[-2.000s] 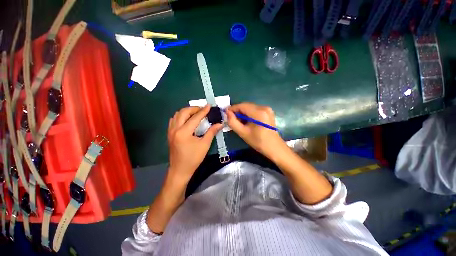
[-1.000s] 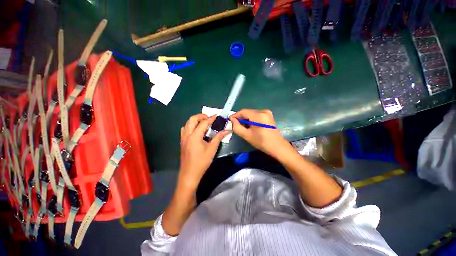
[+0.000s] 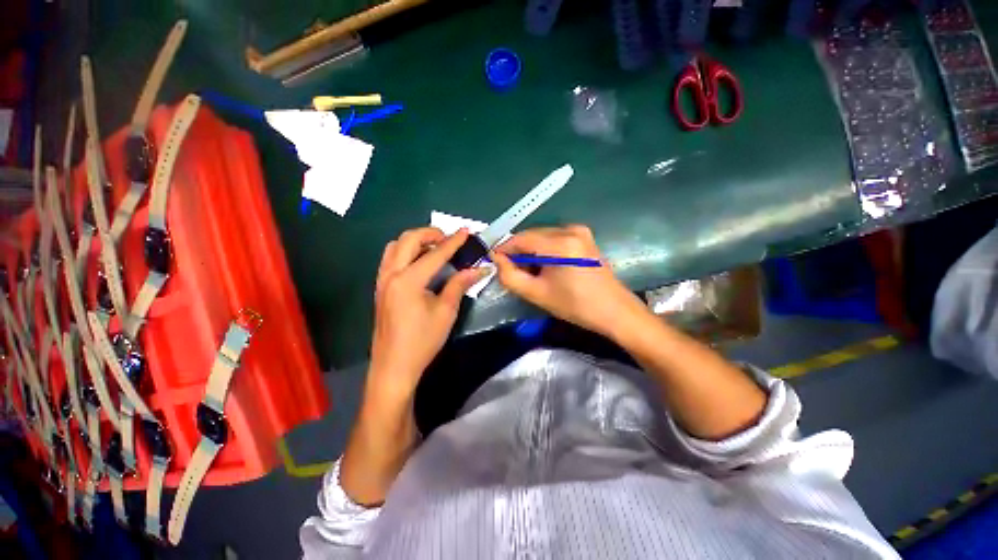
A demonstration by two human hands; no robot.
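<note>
A wristwatch with a dark squarish case (image 3: pixel 471 253) and a pale blue-white strap sits between my hands at the green bench's near edge. My left hand (image 3: pixel 417 287) holds the case between thumb and fingers. My right hand (image 3: pixel 560 273) holds a slim blue stick (image 3: pixel 558 260) at the right side of the case; its tip is hidden by the fingers. The perforated strap end points up and right over the bench. A white cloth (image 3: pixel 447 222) shows under the watch. The buckle end of the strap is hidden.
An orange-red tray (image 3: pixel 224 241) with several pale-strapped watches stands at left. White cloths (image 3: pixel 337 175), a yellow stick (image 3: pixel 348 102), a blue cap (image 3: pixel 502 68), red-handled scissors (image 3: pixel 707 94) and clear plastic sheets (image 3: pixel 882 120) lie on the bench. Another person's pale sleeve (image 3: pixel 969 306) shows at right.
The watch has turned, its upper strap end swinging from pointing up and slightly left to up and right. The buckle end is out of sight. Both hands keep hold of their things.
</note>
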